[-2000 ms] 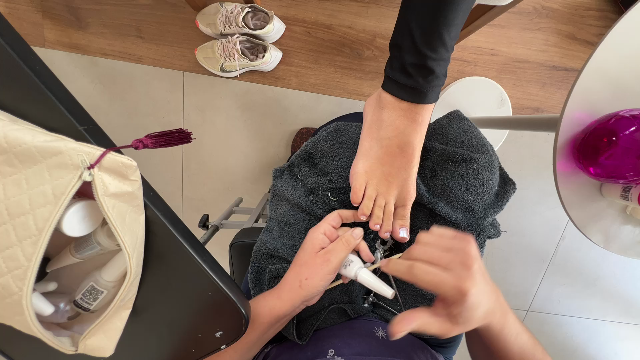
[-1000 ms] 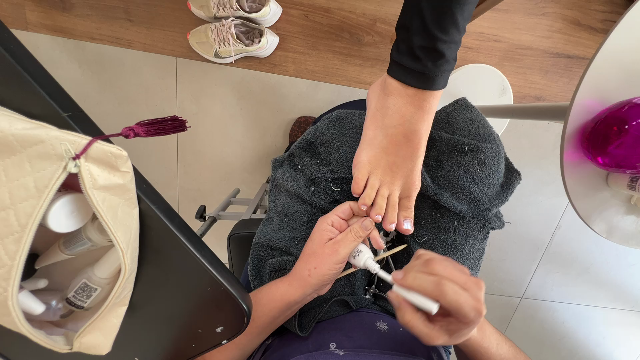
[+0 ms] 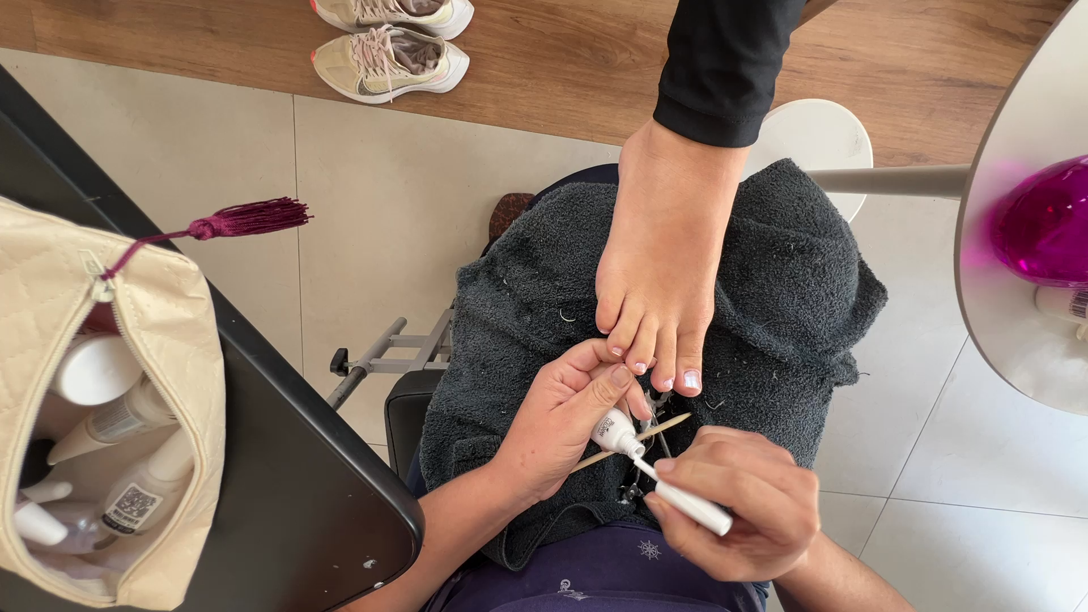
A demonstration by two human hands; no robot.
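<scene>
Another person's bare foot point(image 3: 667, 255), with pale polish on the toenails, rests on a dark grey towel point(image 3: 527, 314) over my lap. My left hand point(image 3: 565, 416) is beside the smaller toes and holds a small white nail polish bottle point(image 3: 614, 430), tilted and uncapped. A pointed wooden stick point(image 3: 663, 427) runs under the bottle, partly hidden by my left hand. My right hand point(image 3: 739, 501) grips the white brush cap point(image 3: 693, 507), its stem reaching the bottle's mouth. Metal tools point(image 3: 653, 408), partly hidden, lie on the towel between my hands.
At left, a cream zipped pouch point(image 3: 183, 314) holding several bottles sits on a black tabletop point(image 3: 314, 501). A round table point(image 3: 990, 127) at right bears a magenta container point(image 3: 1050, 223). Beige sneakers point(image 3: 391, 64) stand on the wood floor. A metal frame point(image 3: 382, 348) is left of the towel.
The white cap was on or against the bottle two seconds ago; a second ago it was off, in my right hand. The brush stem now shows at the bottle's mouth.
</scene>
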